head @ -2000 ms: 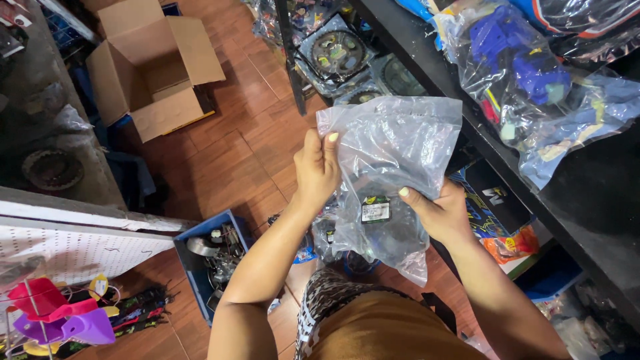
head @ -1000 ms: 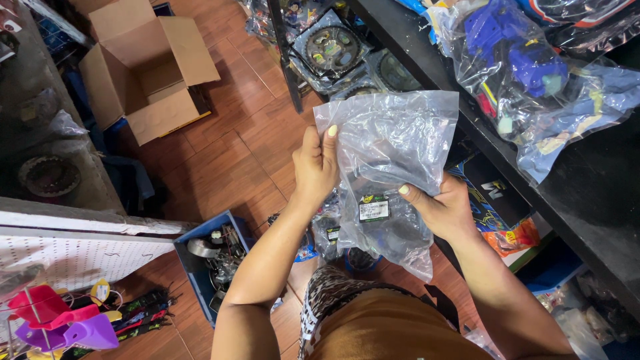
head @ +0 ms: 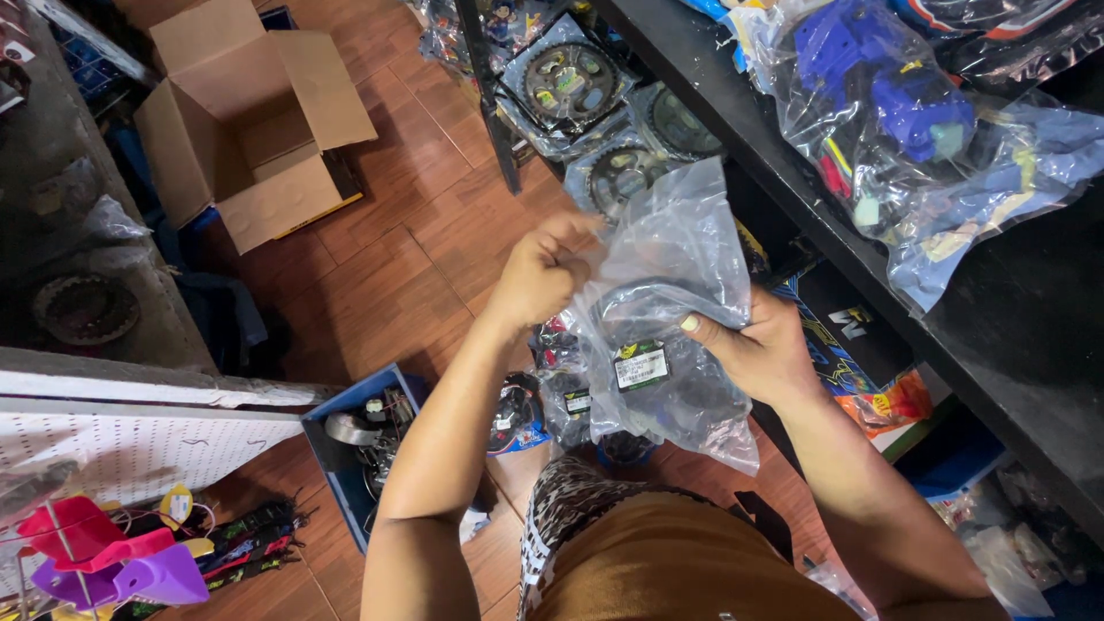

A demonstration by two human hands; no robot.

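A clear plastic bag [head: 690, 224] with a dark curved hose-like part inside and a printed label on its front hangs in front of my body. My right hand [head: 768, 349] grips the bag's right side, thumb on the front. Close to the bag's upper left edge is my left hand [head: 552, 272], its fingers curled and partly blurred; whether they touch the plastic cannot be told. Below and behind the bag, several packaged parts [head: 516, 414] lie low down.
An open cardboard box [head: 336, 95] stands on the wooden floor at upper left. A blue bin [head: 345, 487] of metal parts is beside my left forearm. Packaged sprockets [head: 569, 82] lie beyond the bag. A black shelf [head: 828, 207] bearing bagged blue parts [head: 923, 103] runs along the right.
My left hand held the bag's upper left corner earlier and has come off that corner. The bag's top now leans to the right. My right hand keeps its grip.
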